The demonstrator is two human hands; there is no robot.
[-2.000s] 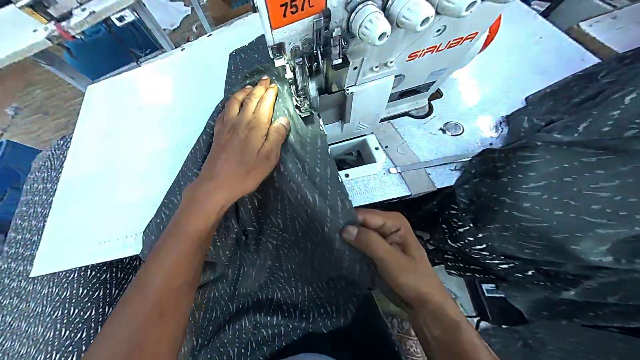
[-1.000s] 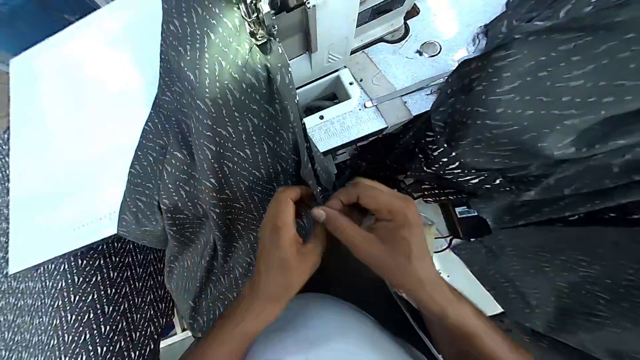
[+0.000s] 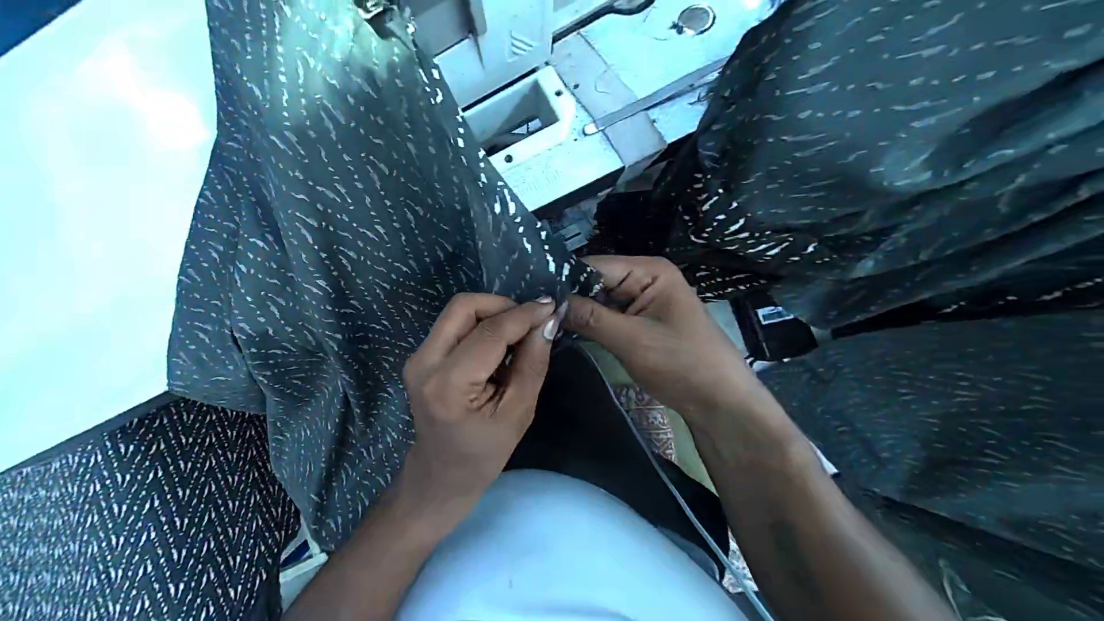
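Observation:
A dark patterned fabric panel [image 3: 345, 216] hangs from the presser foot [image 3: 375, 10] of an overlock sewing machine [image 3: 517, 34] down toward my lap. Near the panel's lower right edge, my left hand [image 3: 479, 371] pinches the cloth between thumb and forefinger. My right hand [image 3: 647, 328] grips the same edge, its thumb almost touching the left fingertips. Part of the edge is hidden behind the fingers. The machine's head lies mostly outside the view, and only its lower body and throat plate area show.
A white table surface [image 3: 95, 216] extends at left, with a zigzag-patterned dark cloth [image 3: 147, 509] below it. More dark fabric [image 3: 906, 172] is heaped at right. Metal tweezers or a similar slim strip [image 3: 655, 99] lies on the machine bed [image 3: 595, 78]. A thin cord [image 3: 655, 457] runs beside my lap.
My left hand has left the cloth near the presser foot and come down beside my right hand; both now hold the panel's edge. The view has shifted down and closer.

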